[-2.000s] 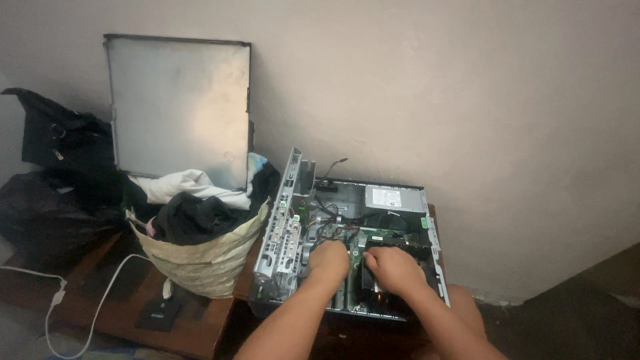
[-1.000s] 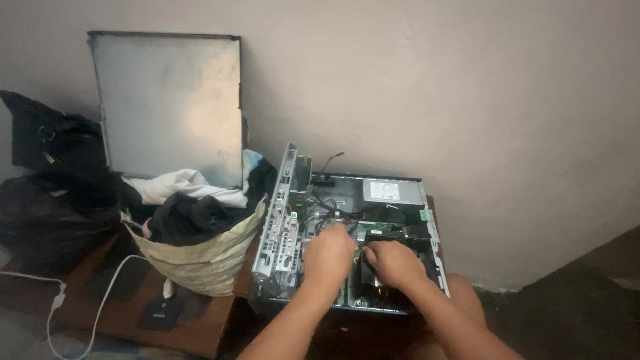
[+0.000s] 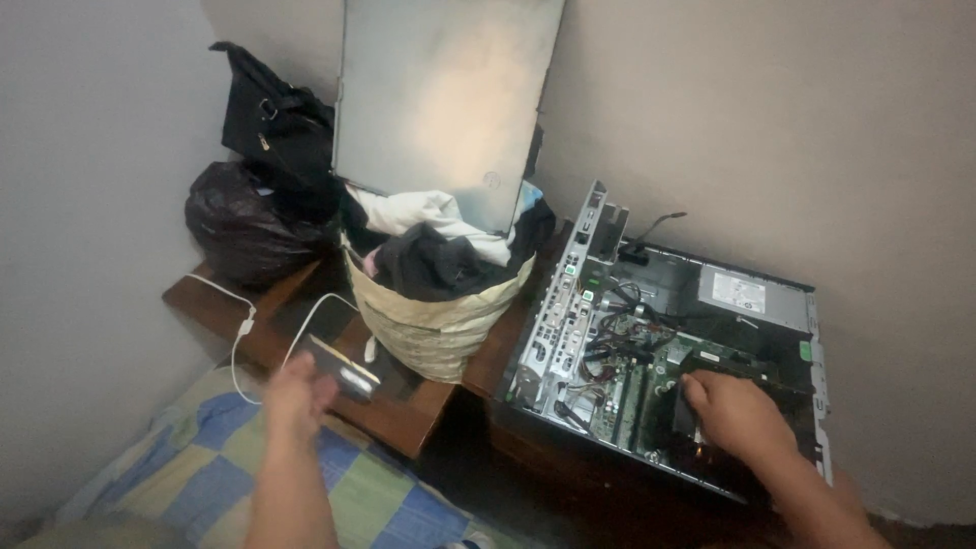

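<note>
My left hand (image 3: 297, 389) is over the low wooden surface at the left, its fingers at the near end of a thin, dark rectangular object (image 3: 343, 370) with a shiny edge, tilted and a little blurred. At the right lies an open desktop computer case (image 3: 648, 267), its front frame swung up. Inside show a green motherboard (image 3: 629, 393), bundled cables (image 3: 610, 335) and a silver power supply (image 3: 781, 305). My right hand (image 3: 732, 412) is in the case, thumb and finger pinching the edge of a black component (image 3: 684, 412) over the motherboard; the other fingers are hidden.
A metal side panel (image 3: 450, 91) leans on clothes in a woven bag (image 3: 435, 335) between my hands. Behind at left are a black handbag (image 3: 282, 130) and a dark plastic bag (image 3: 252, 221). A white cable (image 3: 244, 328) crosses the wooden surface (image 3: 427, 415) beside a checkered cloth (image 3: 206, 488).
My left hand has left the inside of the computer case and moved left to the dark rectangular object. My right hand stays in the case. The view has turned left.
</note>
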